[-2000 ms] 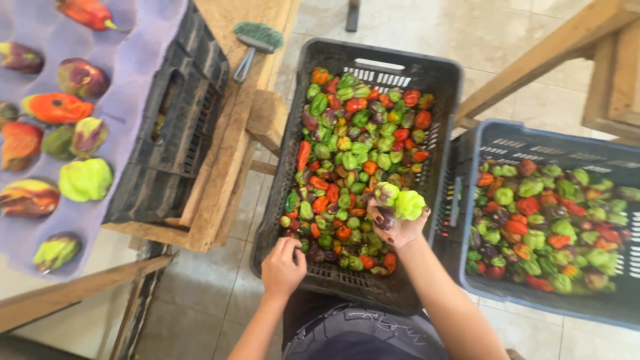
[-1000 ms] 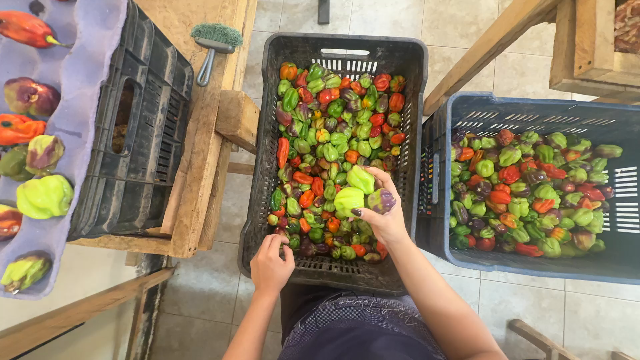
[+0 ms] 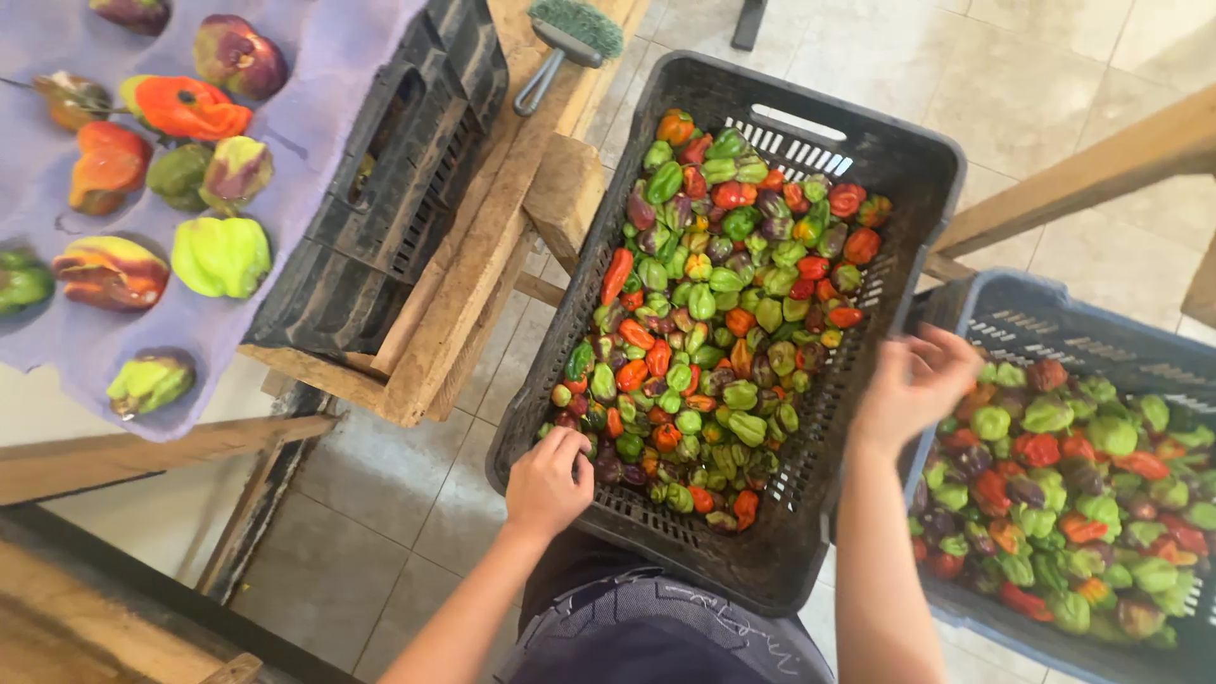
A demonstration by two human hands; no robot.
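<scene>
A black plastic crate (image 3: 940, 142) full of small green, red, orange and purple peppers (image 3: 722, 304) stands before me. My left hand (image 3: 551, 480) rests at its near left corner, fingers curled beside the peppers; whether it holds one is hidden. My right hand (image 3: 914, 385) is over the gap between this crate and a blue-grey plastic crate (image 3: 1007, 285) at the right. Its fingers are apart and I see no pepper in them. More mixed peppers (image 3: 1054, 484) lie in the blue-grey crate.
At the upper left, a purple moulded tray (image 3: 313, 123) holds several larger peppers, on a dirty black crate (image 3: 380, 266). That crate stands on a wooden bench (image 3: 456, 332) with a green-bristled brush (image 3: 575, 33). A wooden beam (image 3: 1073, 176) slants at the right, above the tiled floor.
My right hand has moved right from above the black crate to the edge of the blue-grey one. The light green and purple peppers it held are no longer seen in it.
</scene>
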